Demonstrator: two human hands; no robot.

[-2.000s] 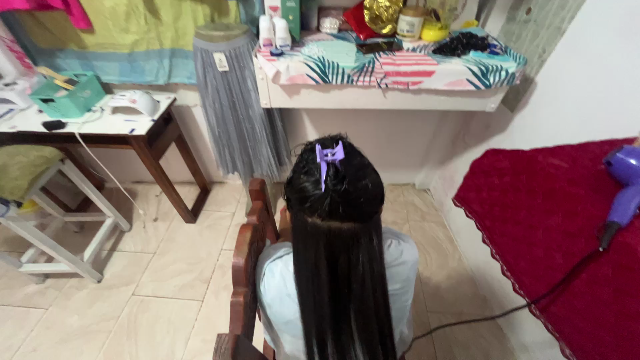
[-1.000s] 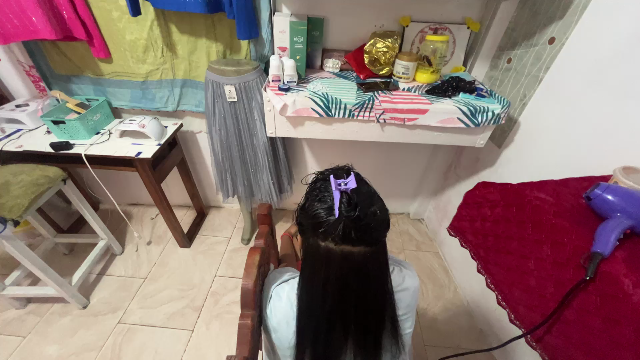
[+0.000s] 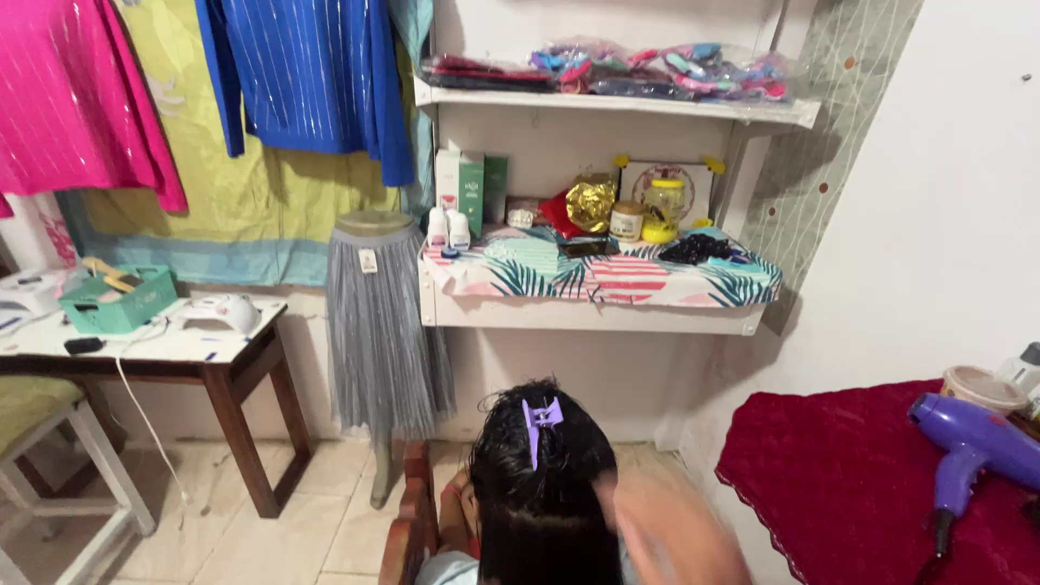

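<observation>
A person with long dark hair (image 3: 552, 536) sits with their back to me on a wooden chair (image 3: 410, 520). A purple claw clip (image 3: 539, 422) holds the gathered upper hair; the lower hair hangs straight. My right hand (image 3: 678, 528), blurred by motion, is beside the right side of the hair. Whether it touches or holds anything cannot be told. My left hand is out of view. To the right, a purple hair dryer (image 3: 971, 447) lies on a table with a dark red cloth (image 3: 821, 463), its cord running toward the lower edge.
Jars and bottles stand on a shelf with a leaf-print cloth (image 3: 536, 272). A grey skirt hangs on a mannequin stand (image 3: 382, 325) below left of it. At far left are a white-topped table (image 3: 195, 345) with a green basket (image 3: 122, 301) and a stool (image 3: 73, 455).
My right hand has come into view beside the hair. The hair dryer lies on the red cloth in all frames. The view has tilted upward.
</observation>
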